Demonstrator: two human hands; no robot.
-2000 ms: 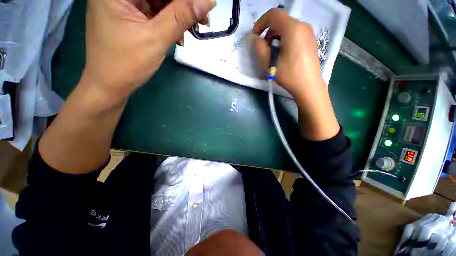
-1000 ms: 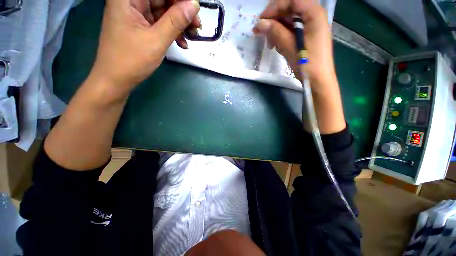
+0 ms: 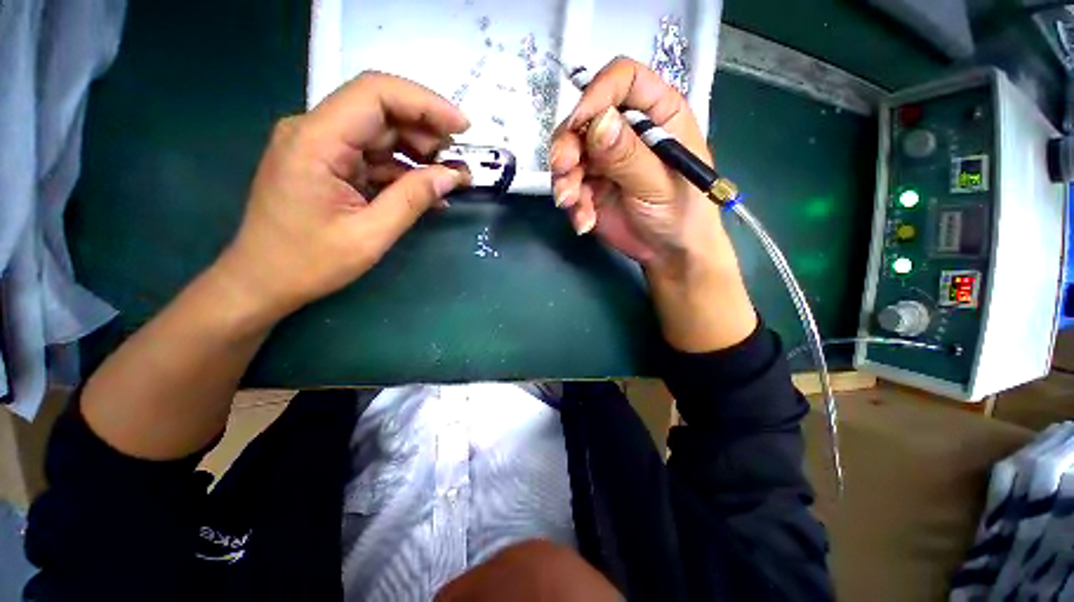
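My left hand (image 3: 342, 194) holds a black and silver watch case frame (image 3: 489, 168) between thumb and fingers, tilted, over the near edge of the white parts tray (image 3: 400, 41). My right hand (image 3: 636, 159) holds a black pen tool (image 3: 683, 161) with white bands, its tip pointing up and left over the tray. A clear hose (image 3: 801, 300) runs from the pen's brass and blue fitting. Small silver inserts (image 3: 501, 82) lie scattered in the tray's larger compartment, and more are heaped (image 3: 671, 49) in the right one. I cannot tell whether the tip carries an insert.
A small silver cluster (image 3: 485, 245) lies on the green bench (image 3: 530, 312) near me. A pale control unit (image 3: 942, 235) with lit displays stands at right. Whitish film (image 3: 53, 176) hangs at left. Striped grey and white items (image 3: 1027, 517) are at lower right.
The frame has come nearer to me and tilted from face-on to a slanted view. My right hand has moved down and left, and the pen now slants leftward. More of the tray shows.
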